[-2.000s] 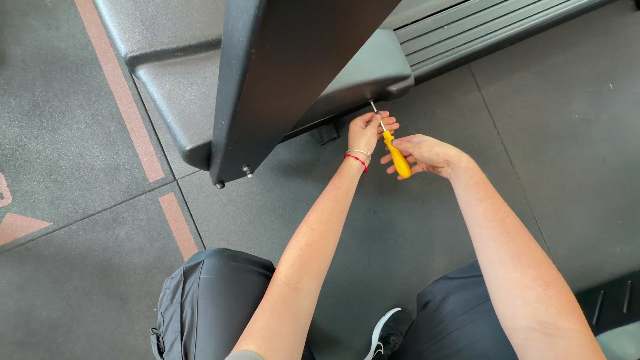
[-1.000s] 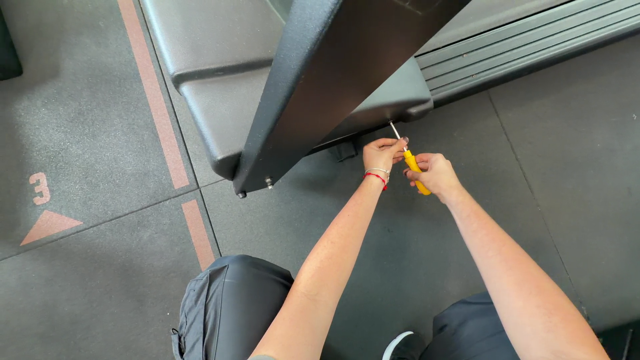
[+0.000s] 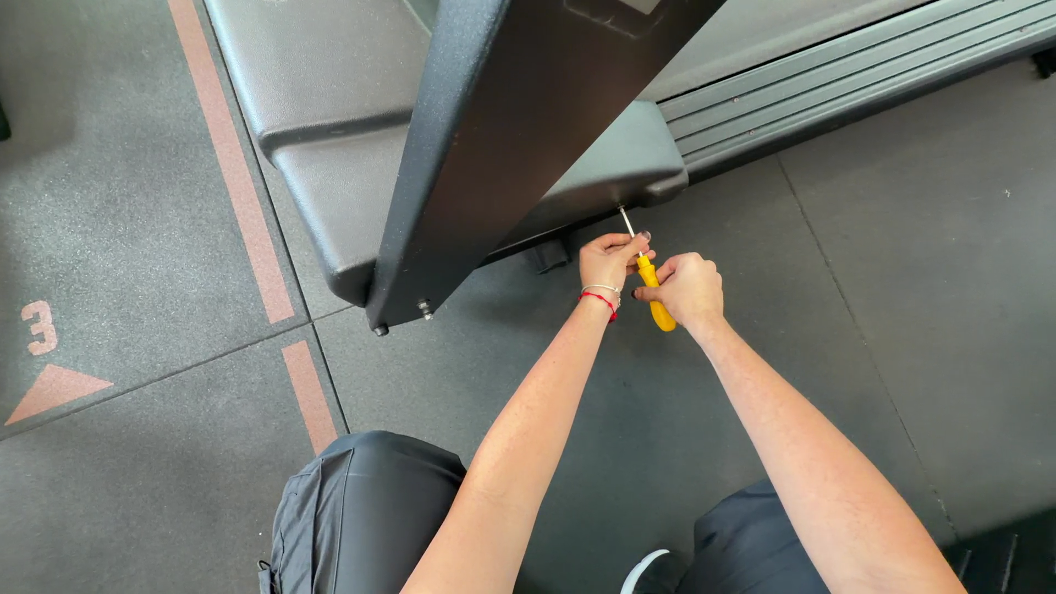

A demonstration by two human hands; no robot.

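Note:
A screwdriver with a yellow handle (image 3: 657, 299) slants up and left, its metal tip at the lower edge of a grey plastic cover (image 3: 610, 177) on a machine. The fingers of my left hand (image 3: 612, 257) pinch the shaft just above the handle. My right hand (image 3: 695, 290) has its thumb and fingers around the yellow handle. Whatever screw the tip may meet is too small to make out.
A thick dark metal upright (image 3: 487, 148) slopes across the cover at the left, with bolts (image 3: 425, 309) at its foot. A ribbed side rail (image 3: 833, 82) runs to the upper right. My knees and one shoe are below, over rubber floor tiles (image 3: 396, 379).
My right hand, loosely spread at the handle two seconds ago, has closed its fingers around it. The left hand still holds the shaft. The view has shifted.

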